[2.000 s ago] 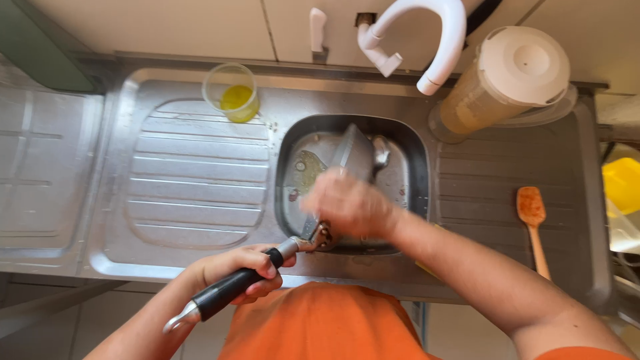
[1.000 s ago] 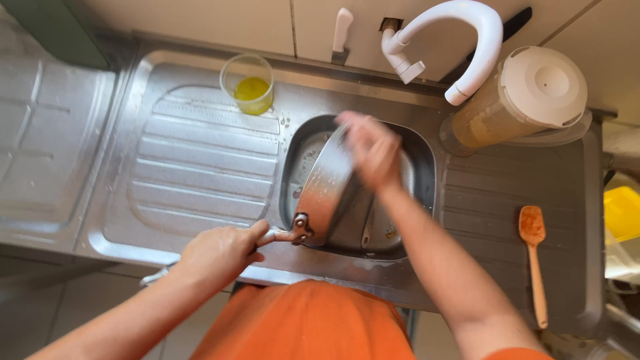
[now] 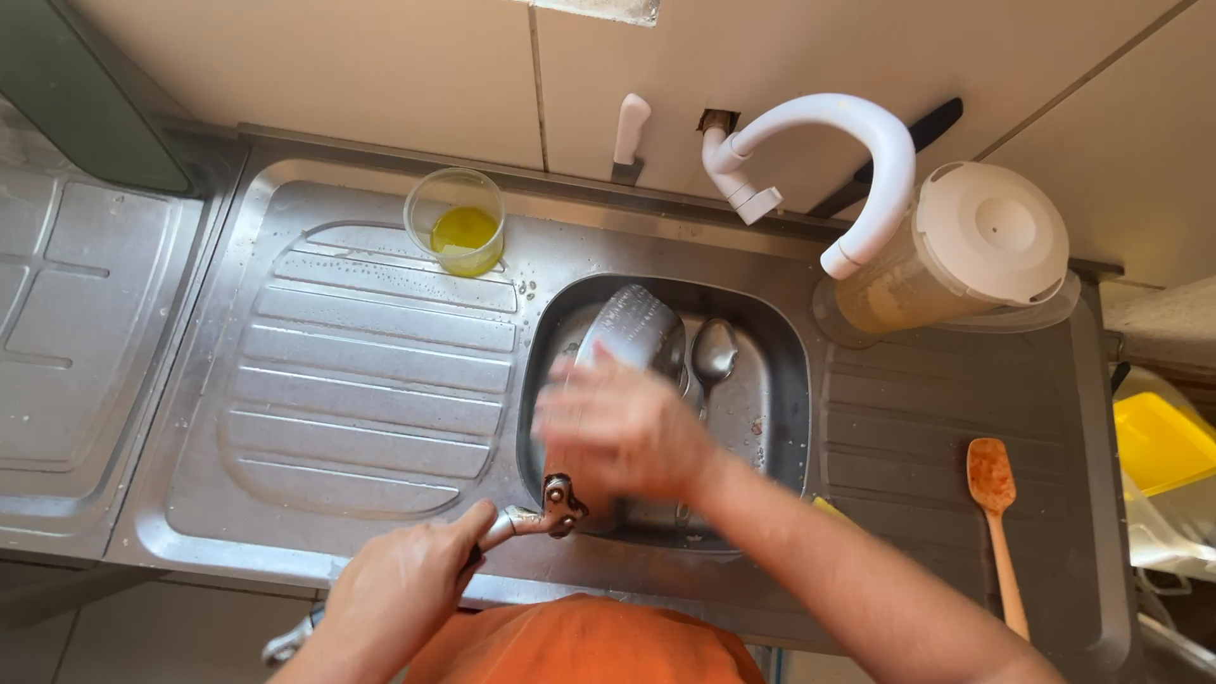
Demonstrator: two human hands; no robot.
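A wet metal pan (image 3: 632, 328) is tilted on its side in the sink basin (image 3: 793, 380). My left hand (image 3: 404, 579) grips its handle, which joins the pan at a riveted bracket. Blurred by motion, my right hand (image 3: 627, 427) lies over the pan's outer side; whether it touches the pan or holds anything cannot be told. A metal spoon (image 3: 713, 351) rests in the basin right of the pan. Part of a yellow object (image 3: 834, 510) shows at the basin's lower right, behind my right forearm.
A plastic cup of yellow-green liquid (image 3: 465, 233) stands on the left drainboard. Behind the basin a white faucet (image 3: 879, 142) arches out near a white-handled knife (image 3: 630, 133). To the right are a lidded pitcher (image 3: 893, 275) and an orange-stained spatula (image 3: 991, 475).
My left hand has turned the pan within the basin, keeping hold of the handle. My right hand has moved from the pan's upper part down towards its handle end.
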